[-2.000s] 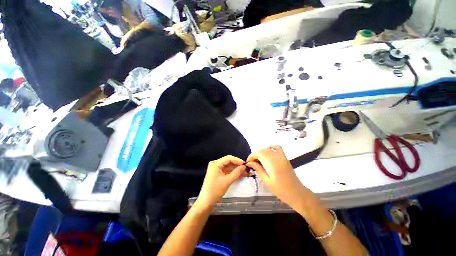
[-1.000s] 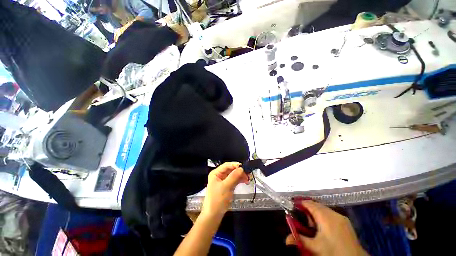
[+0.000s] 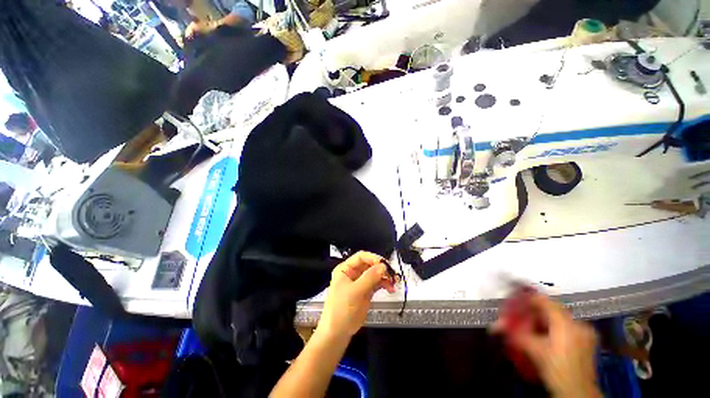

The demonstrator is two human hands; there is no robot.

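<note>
A black garment (image 3: 300, 186) lies in a heap left of the needle and hangs over the table's front edge. My left hand (image 3: 360, 288) pinches the dark cord end (image 3: 391, 272) between its fingertips, by the garment's right side; a thin black strand hangs below. The black tape (image 3: 475, 247) runs from its roll (image 3: 558, 179) to a loose, bent end just beyond my left fingertips, not held. My right hand (image 3: 557, 342) is blurred at the lower right and holds the red-handled scissors (image 3: 523, 315), also blurred, over the front edge.
The white sewing machine head (image 3: 576, 101), with a blue stripe, stands at the right, its presser foot (image 3: 465, 186) beyond the tape. A small brown-handled tool (image 3: 676, 205) lies at the far right. A grey motor unit (image 3: 109, 210) is at the left. A person's arm shows at the back.
Two seconds ago both hands met at the cord. One second ago the scissors were in my right hand at the tape. Now they have moved right, away from the tape, whose end lies loose.
</note>
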